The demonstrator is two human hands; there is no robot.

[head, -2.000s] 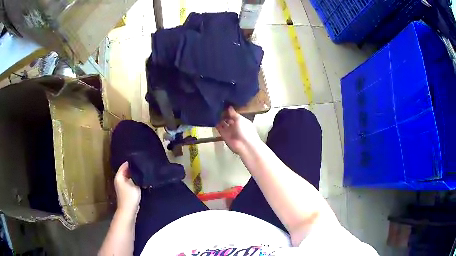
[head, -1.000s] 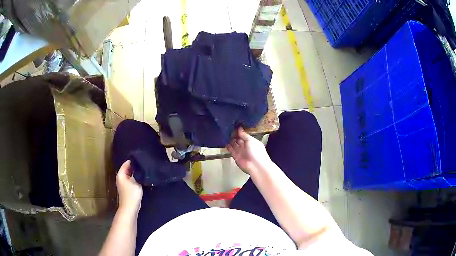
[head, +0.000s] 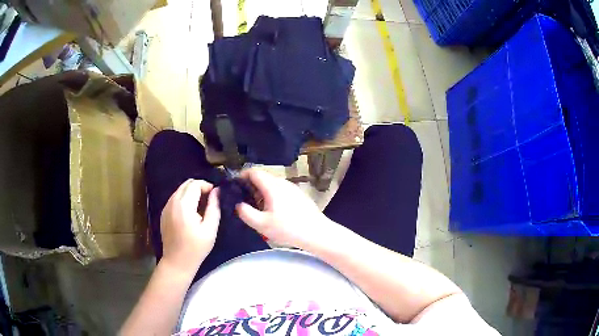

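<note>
A dark, bunched cloth pouch (head: 231, 195) is between my two hands above my left thigh; its outline merges with the dark trousers. My left hand (head: 190, 220) grips its left side with thumb and fingers. My right hand (head: 274, 209) grips its right side, fingers curled over it. The pile of navy-black pieces (head: 289, 72) lies on the wooden chair (head: 356, 125) in front of my knees, with a dark olive strip hanging at its lower left.
An open cardboard carton (head: 108, 177) with dark contents stands at the left, another carton (head: 105, 20) above it. A blue plastic bin (head: 506, 131) is at the right, a blue crate (head: 460, 23) at the upper right. Yellow lines mark the tiled floor.
My right hand has left the pile's lower edge and moved down-left to the pouch. My left hand has raised the pouch inward from my thigh, and both hands now hold it.
</note>
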